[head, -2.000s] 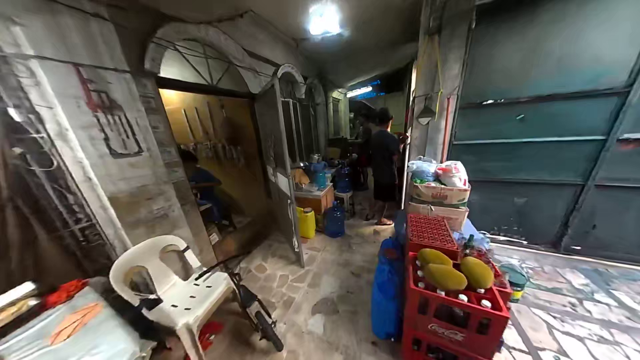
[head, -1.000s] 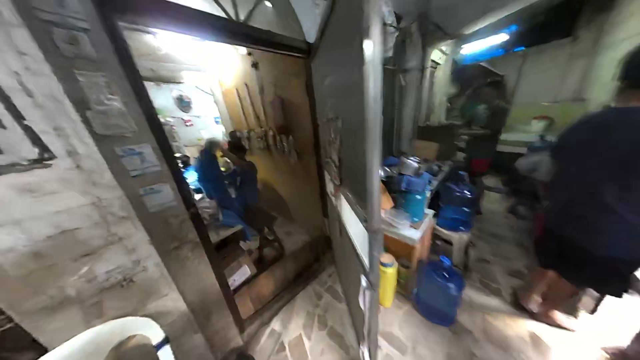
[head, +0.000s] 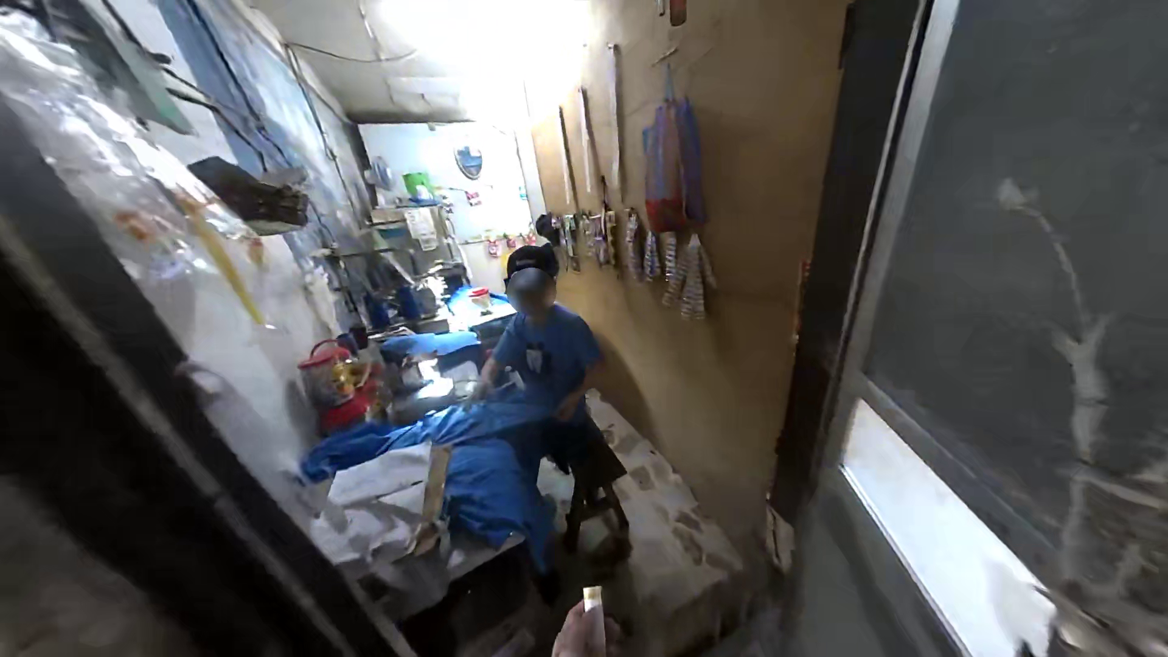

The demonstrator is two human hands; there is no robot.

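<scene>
My right hand (head: 575, 633) shows at the bottom centre, its fingers closed around a small, pale stick-like object (head: 593, 610); only the object's upper end is visible. My left hand is not in view. Beyond the doorway, a person in a blue shirt (head: 552, 356) and dark cap sits on a dark stool (head: 598, 479). Blue fabric (head: 493, 474) spreads across the work table beside that person. White cloth or paper (head: 379, 493) lies at the table's near end.
The doorway's dark frame (head: 173, 401) rises at left, and a grey metal door (head: 985, 301) stands at right. Clear plastic bags (head: 119, 173) hang near the left edge. Red-lidded containers (head: 333, 374) sit by the left wall. Bags (head: 673, 164) and straps hang on the tan wall.
The view has moved from the outside passage to the room's doorway. My right hand with the pale object has come into view at the bottom.
</scene>
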